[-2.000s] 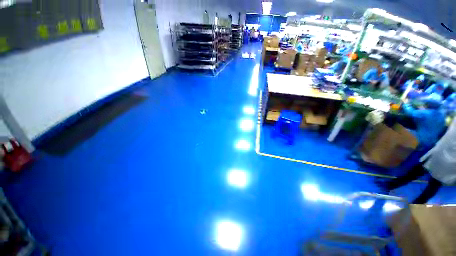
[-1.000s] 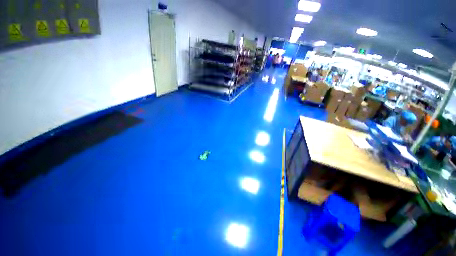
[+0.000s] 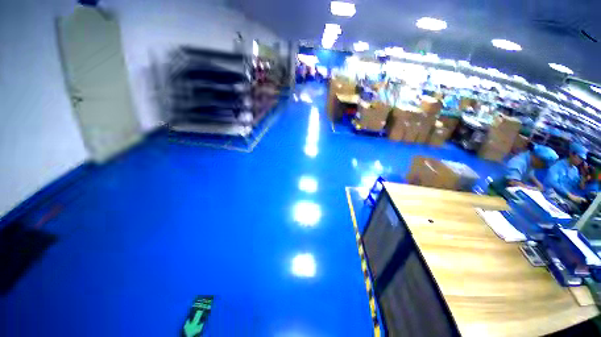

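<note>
Neither of my hands is in the picture. Nearest in front of me on the right is a wooden-topped desk (image 3: pixel 455 250) with a dark side panel. Blue document trays (image 3: pixel 550 230) with papers stand at its right end. A white paper stack (image 3: pixel 501 224) and a small device like a calculator (image 3: pixel 532 255) lie beside them.
A blue floor aisle (image 3: pixel 217 217) runs ahead, with a green arrow sign (image 3: pixel 196 317) and yellow-black line tape (image 3: pixel 366 276). Blurred shelf trolleys (image 3: pixel 209 92) and a door (image 3: pixel 99 85) are left. Cartons (image 3: pixel 431 172) and seated people in blue (image 3: pixel 530 164) are right.
The desk is nearer and larger, and its top shows more fully. The door and shelf trolleys have shifted left. The floor arrow is nearer the bottom edge. The blue stool is out of view.
</note>
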